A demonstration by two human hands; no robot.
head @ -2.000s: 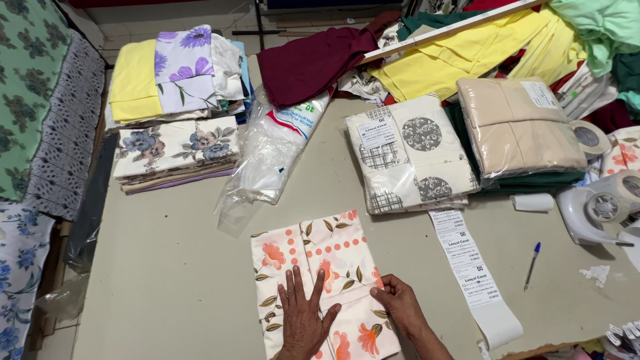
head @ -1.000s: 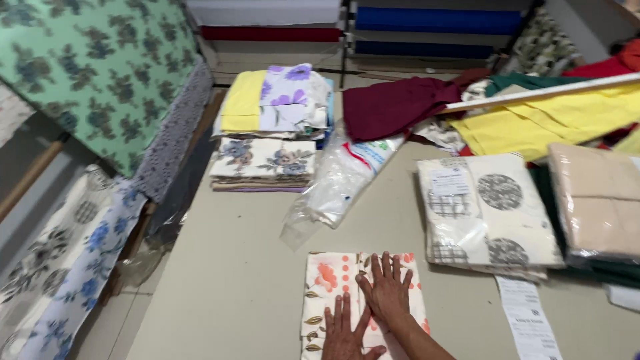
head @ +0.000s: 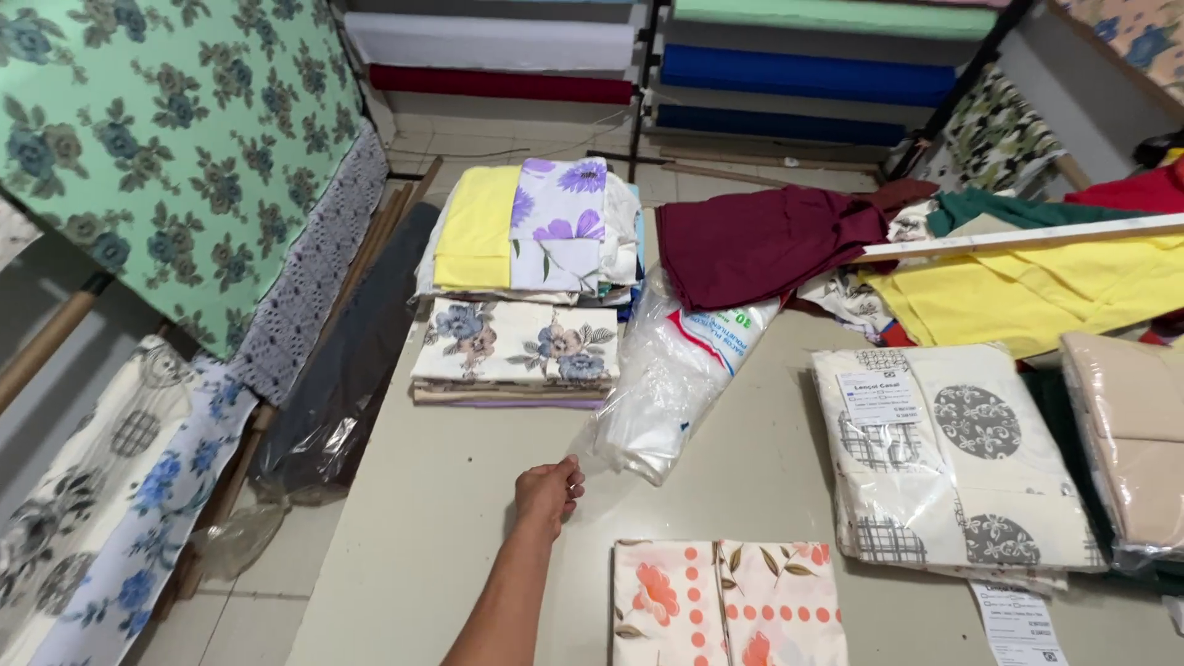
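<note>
My left hand (head: 548, 492) reaches over the table, its fingers closed on the edge of a clear plastic bag (head: 606, 435). That bag lies with a bundle of clear plastic bags (head: 661, 393), whose wrapper bears writing. To the right of my left forearm lies a folded cloth with orange flowers and dots (head: 684, 601), cut off by the lower edge of the view. Neither hand rests on this cloth. My right hand is out of view.
Folded floral fabric (head: 518, 347) and a yellow and purple-flowered stack (head: 476, 227) stand at the back left. Maroon cloth (head: 740, 245) overlaps the plastic bundle. Bagged patterned fabric (head: 980, 462) and labels (head: 1017, 620) lie right. A white strip (head: 1036, 239) crosses yellow cloth.
Both hands have left the orange-flowered cloth. My left hand has moved up to the plastic bags and taken hold of one; my right hand has gone out of view.
</note>
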